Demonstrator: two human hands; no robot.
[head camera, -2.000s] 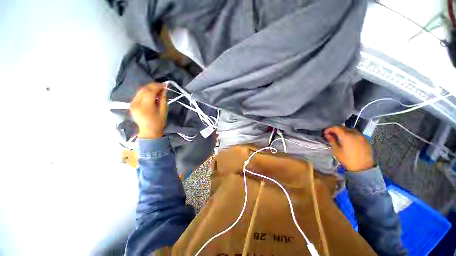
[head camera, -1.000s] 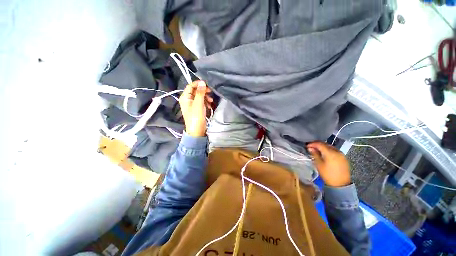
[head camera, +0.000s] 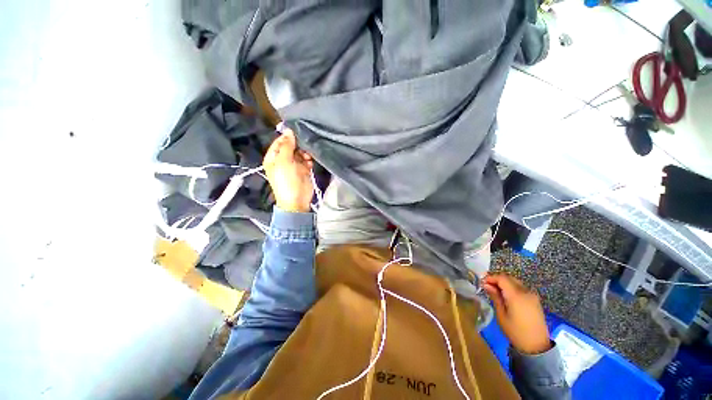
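Note:
The grey garment lies in a large heap over the lap, with a narrow folded edge running diagonally between my hands. My left hand pinches the upper left end of that edge, with white cord at the fingertips. White elastic hangs in loops to the left of this hand. My right hand is low at the right, its fingertips pinched together by the lower end of the edge. What exactly is between its fingertips is too small to tell.
Red-handled scissors, a black fob and a black phone lie on the white machine table. A blue bin stands low right. Dark cloth lies left. White earphone cable hangs down the brown top.
My left hand moved right to the garment's edge, and the cord loop above it has shrunk. My right hand moved down and slightly left. The view shifted, showing more table.

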